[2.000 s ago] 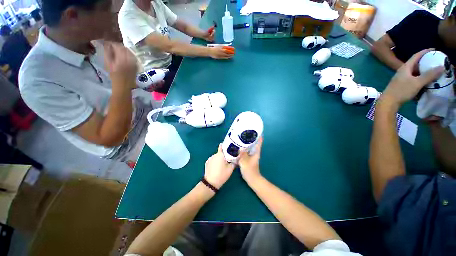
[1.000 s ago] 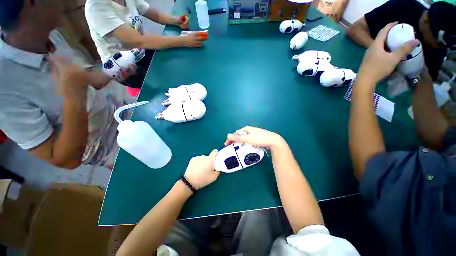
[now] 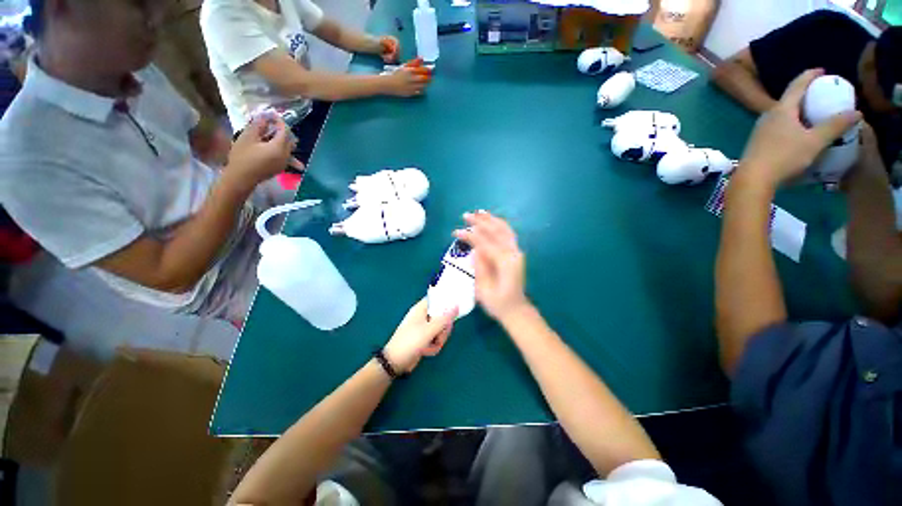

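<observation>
A white bulb camera with black patches is held above the green mat in front of me. My left hand grips its near, lower end. My right hand lies against its far, right side with the fingers spread and slightly blurred, covering part of the camera. Whether a cloth is under my right hand cannot be told.
A wash bottle stands tilted in view at left; two bulb cameras lie beyond it. Several more lie at the right near a label sheet. Neighbours sit left and right, one holding a camera. A carton is at lower left.
The camera in my hands has turned from lying sideways to pointing away from me. My right hand has moved from its top to its right side. The left neighbour's hand is raised.
</observation>
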